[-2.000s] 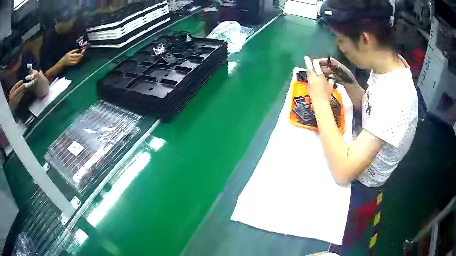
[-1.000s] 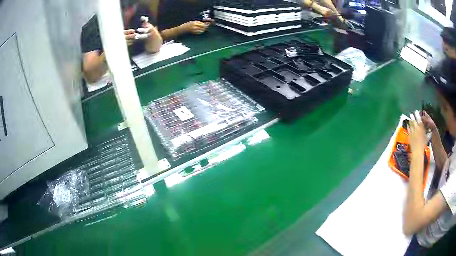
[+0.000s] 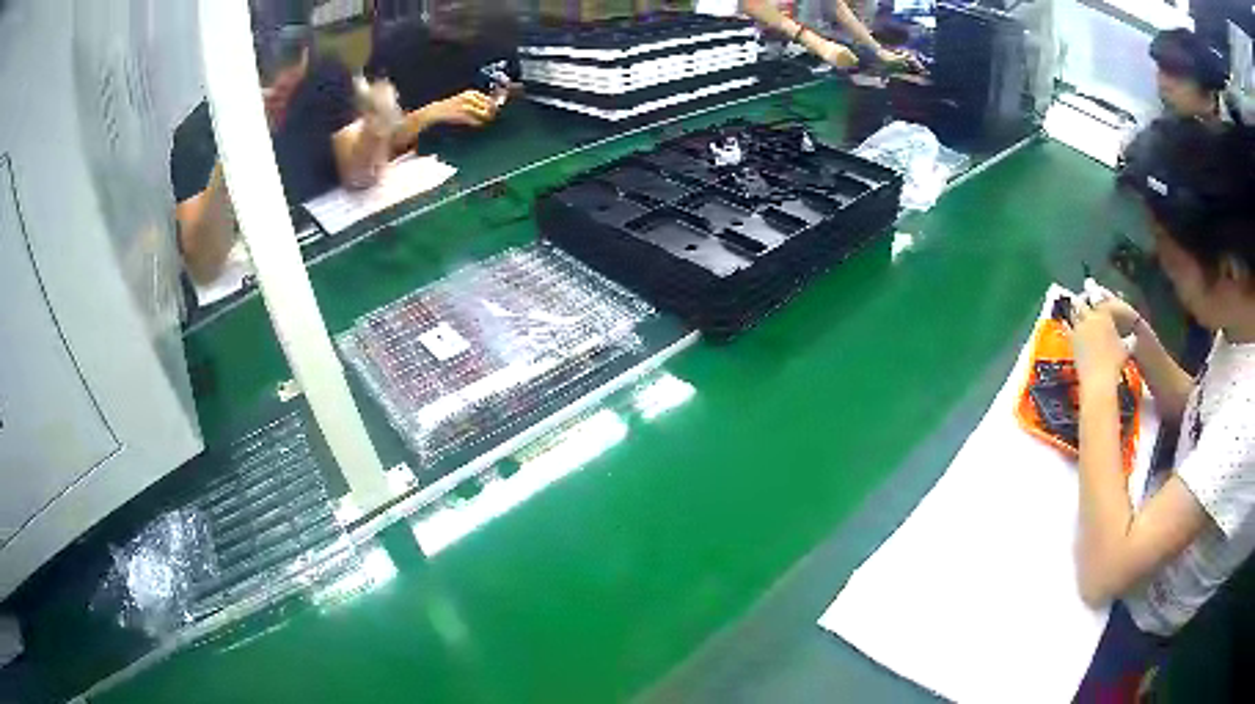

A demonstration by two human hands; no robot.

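Observation:
Neither of my hands is in the picture. Nearest in front of me is the shiny green conveyor belt [image 3: 661, 509]. Beyond it, clear ribbed plastic trays [image 3: 482, 351] lie in a stack with a small white label on top. To their right is a stack of black blister trays [image 3: 716, 227] with moulded pockets and a small pale item on top. A crumpled clear bag [image 3: 158, 571] lies at the lower left, beside more clear ribbed trays [image 3: 269, 516].
A pale post [image 3: 282, 261] and a machine cabinet [image 3: 83, 275] stand at left. A person at right works over an orange tray [image 3: 1053, 440] on a white sheet [image 3: 950, 578]. People sit across the line. Black-and-white stacked trays [image 3: 640, 69] and another clear bag [image 3: 908, 158] are at the far side.
The view has swung left since the first frame, then slightly back right. The cabinet and the post's foot have come into view. The neighbour and orange tray now sit further right than at first.

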